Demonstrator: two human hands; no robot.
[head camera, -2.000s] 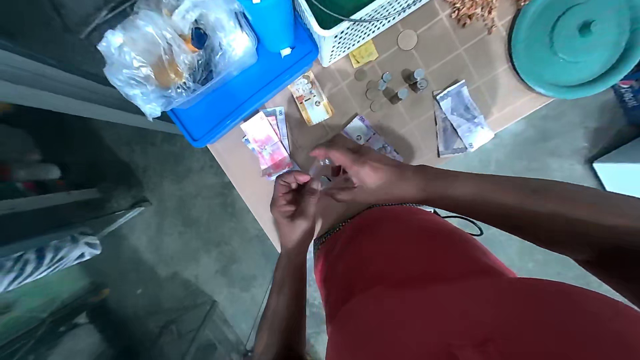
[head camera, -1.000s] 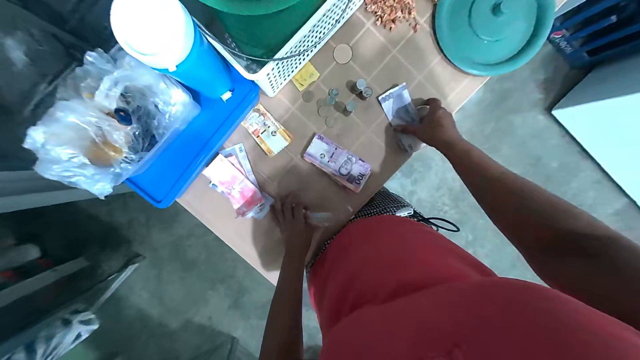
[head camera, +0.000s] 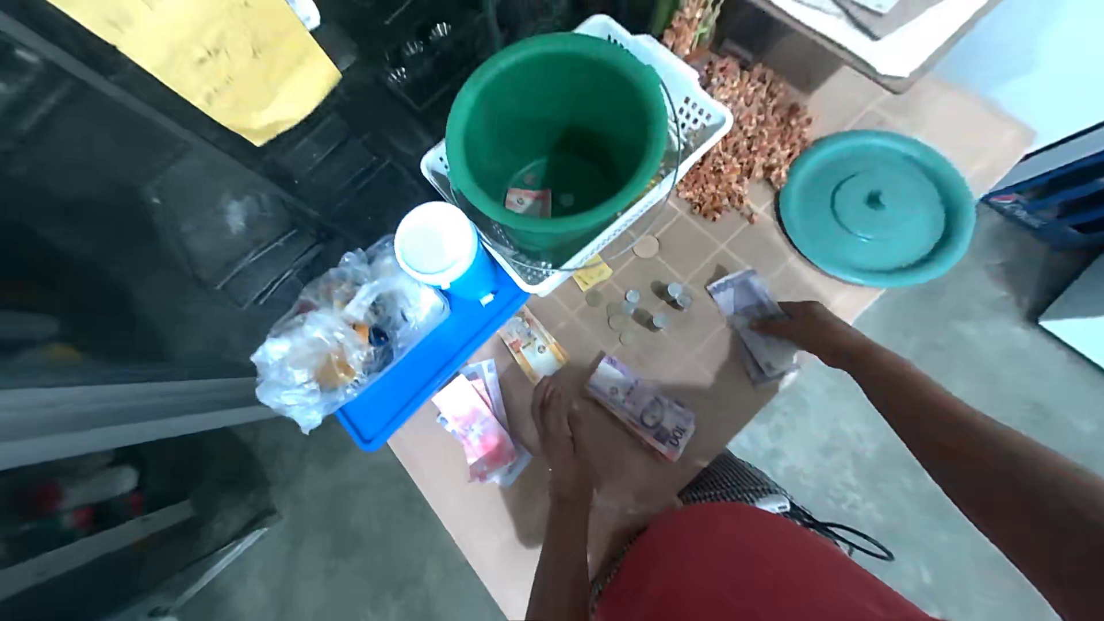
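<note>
My right hand (head camera: 798, 332) is on a stack of grey-white banknotes (head camera: 752, 315) at the table's right edge, its fingers over the notes. My left hand (head camera: 561, 431) rests on the tabletop, fingertips near the lower end of an orange banknote stack (head camera: 533, 345); nothing shows in it, though its palm side is hidden. Purple 100 banknotes (head camera: 641, 407) lie between my hands. Left of my left hand are red-pink banknotes (head camera: 474, 427) over bluish ones. Stacked and loose coins (head camera: 659, 321) sit beyond the purple notes, beside a small yellow packet (head camera: 592, 274).
A green bucket (head camera: 556, 129) with a note inside stands in a white plastic basket (head camera: 707, 112). Nearby are a blue jug with a white lid (head camera: 437, 244), a blue tray (head camera: 371, 423) with plastic bags (head camera: 345, 319), a teal round lid (head camera: 875, 207) and a heap of reddish-brown pieces (head camera: 742, 129).
My hands were together two seconds ago; they have parted, the right moving to the grey-white banknotes. My left hand has moved up toward the orange notes. The view has shifted.
</note>
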